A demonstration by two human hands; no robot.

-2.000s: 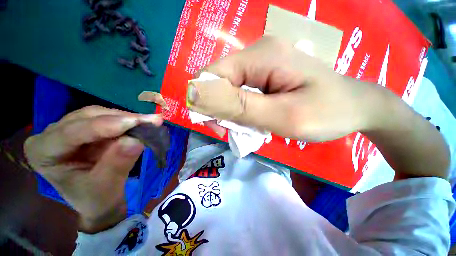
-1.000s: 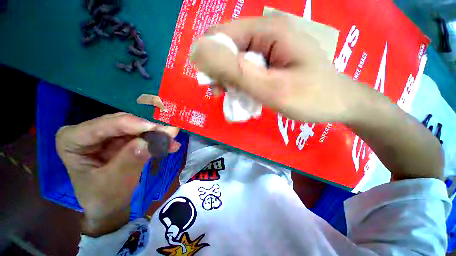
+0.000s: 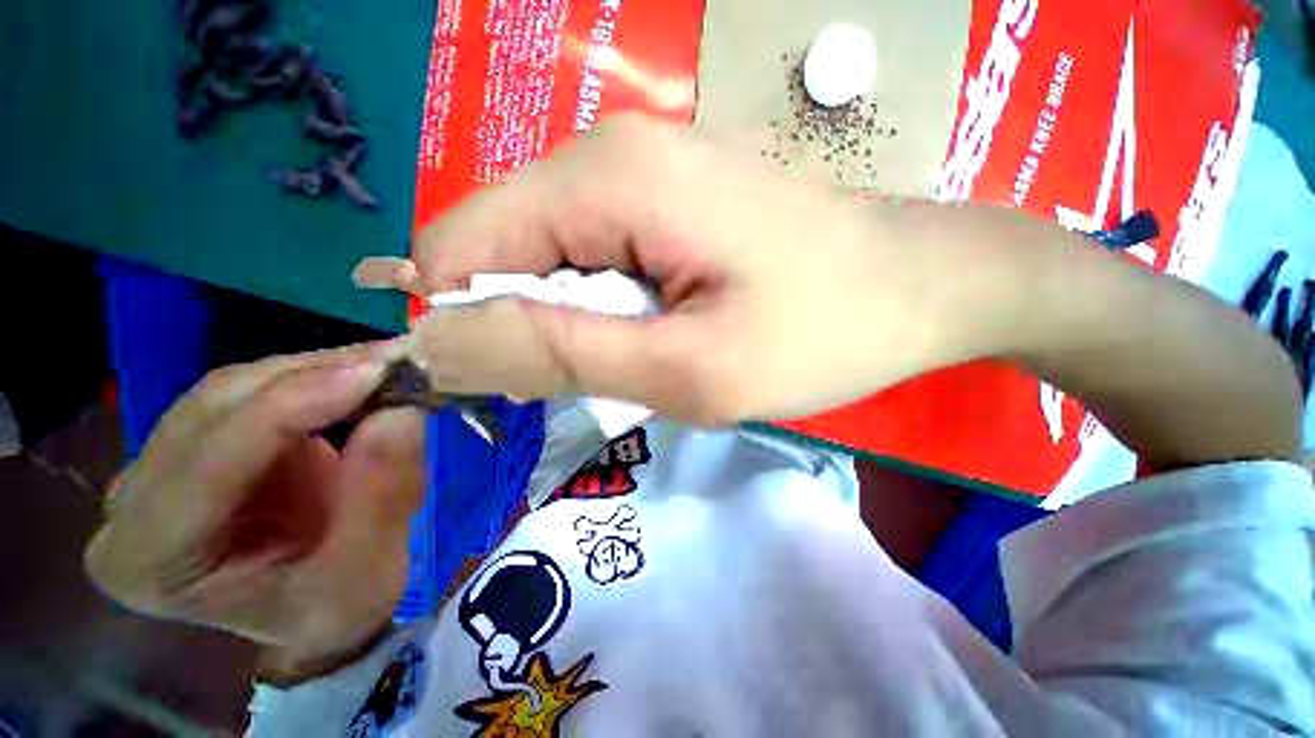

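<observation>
My left hand [image 3: 274,490] pinches a small dark part [image 3: 408,387] between thumb and fingertips, in front of the bench edge. My right hand [image 3: 692,274] is shut on a crumpled white wipe [image 3: 570,293]. Its fingertips meet the left hand's fingertips at the dark part and hide much of it. I cannot tell whether the wipe touches the part. The red printed carton sheet [image 3: 894,418] lies under the right hand.
A heap of dark parts [image 3: 310,108] lies on the green bench [image 3: 87,173]. A white disc [image 3: 839,65] and brown specks are on the cardboard pad [image 3: 743,101]. A tan scrap [image 3: 384,271] is at the red sheet's left edge. Black tubular pieces [image 3: 1275,303] lie right; a blue crate [image 3: 152,346] is below.
My right hand has moved left and down with the wipe to meet my left hand. The white disc and specks now show. The bench view has shifted slightly left.
</observation>
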